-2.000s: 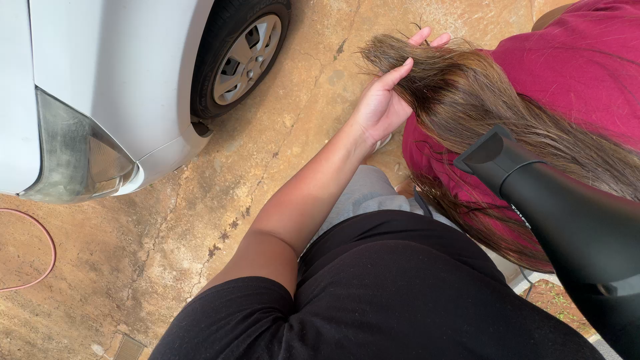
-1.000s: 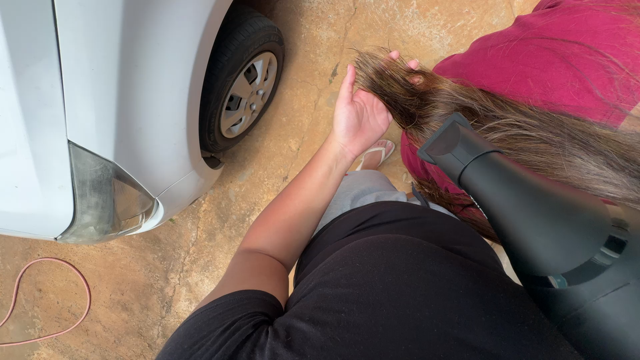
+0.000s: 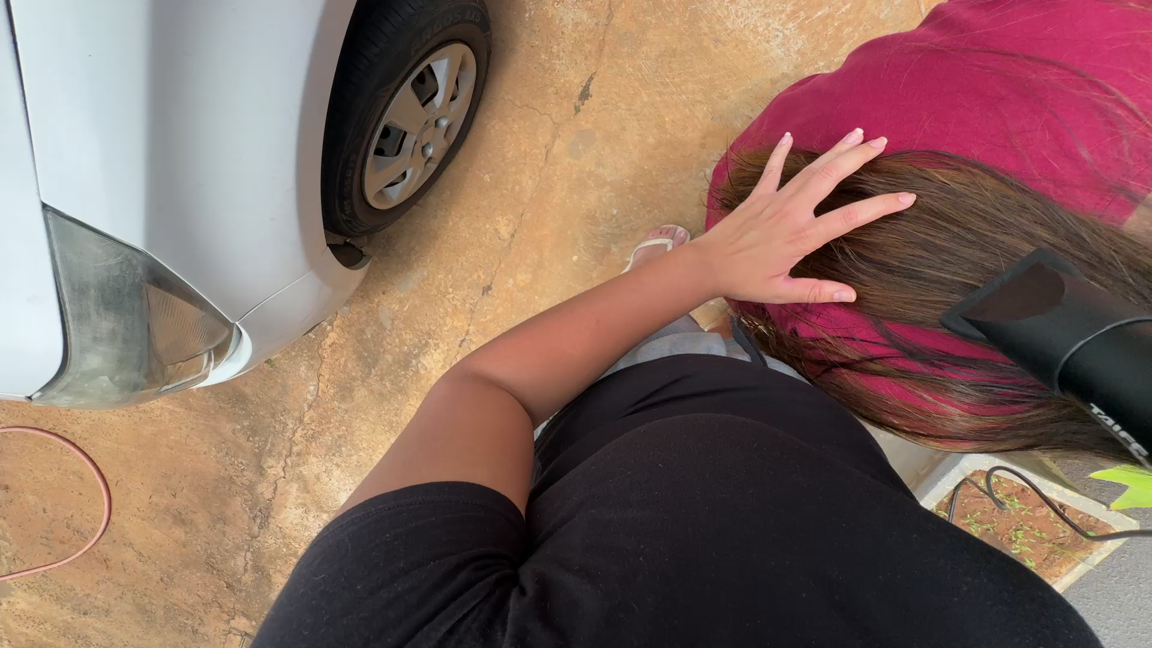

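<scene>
My left hand [image 3: 796, 225] lies with its fingers spread on the long brown hair [image 3: 936, 234] of a person in a dark pink shirt [image 3: 1026, 81]. The hair hangs down over the shirt's back. To the right of my hand is a black hair dryer [image 3: 1062, 324], its flat nozzle pointing left toward the hair; its handle lies outside the picture. My right hand is out of sight, so what it holds does not show.
A silver car's front wheel [image 3: 423, 126] and headlight [image 3: 135, 324] stand at the left. A pink hose [image 3: 103, 495] curves over the stained concrete ground [image 3: 540, 180]. At the lower right, a black cord [image 3: 1062, 517] crosses a small soil bed [image 3: 1017, 531].
My left hand, earlier palm up under the ends of the hair, now rests back up with fingers spread on top of it. The dryer shows farther right.
</scene>
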